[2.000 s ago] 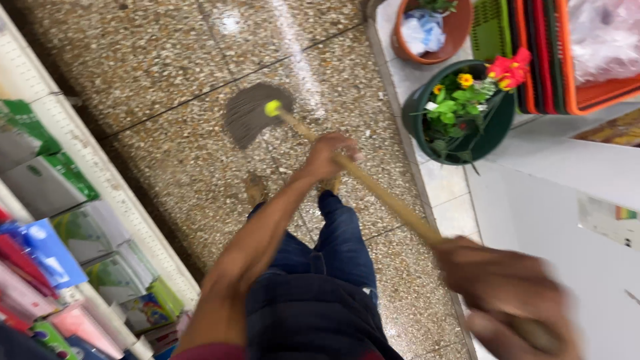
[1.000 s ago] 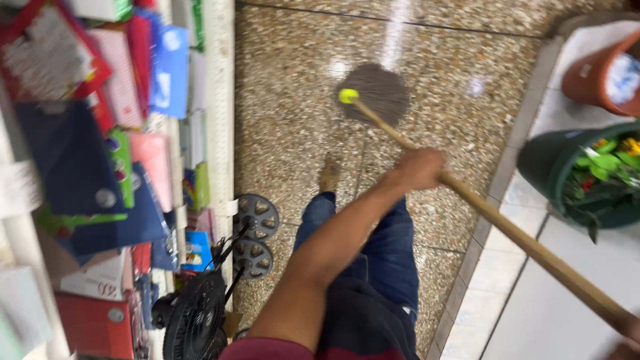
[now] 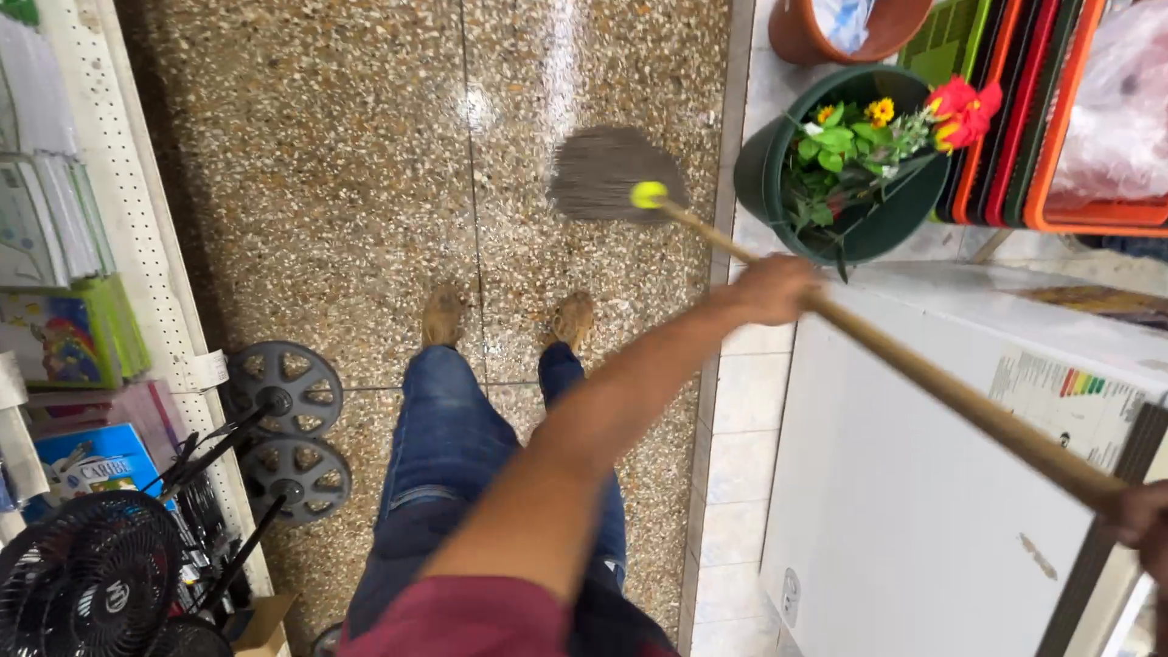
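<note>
A string mop with a grey head (image 3: pixel 616 173) lies spread on the speckled terrazzo floor, close to the tiled ledge at the right. Its wooden handle (image 3: pixel 949 388) runs down to the right from a yellow-green socket (image 3: pixel 649 194). My left hand (image 3: pixel 776 288) is closed around the lower part of the handle, my arm crossing over my legs. Higher up the handle, at the right edge, my right hand (image 3: pixel 1141 520) grips it, partly cut off by the frame. Both my shoes stand on the floor below the mop head.
Along the left runs a shelf unit (image 3: pixel 151 210) with stationery; a black fan (image 3: pixel 91 575) and grey wheel-shaped bases (image 3: pixel 283 391) are beside it. On the tiled ledge (image 3: pixel 748 392) stand a green pot with flowers (image 3: pixel 776 173), a terracotta-coloured pot (image 3: pixel 794 32), stacked crates (image 3: pixel 1040 219) and a white appliance (image 3: pixel 876 474).
The mop head is nearer the tiled ledge than one second ago, with both hands still on the handle. My right hand shows more than it did then. The view has shifted.
</note>
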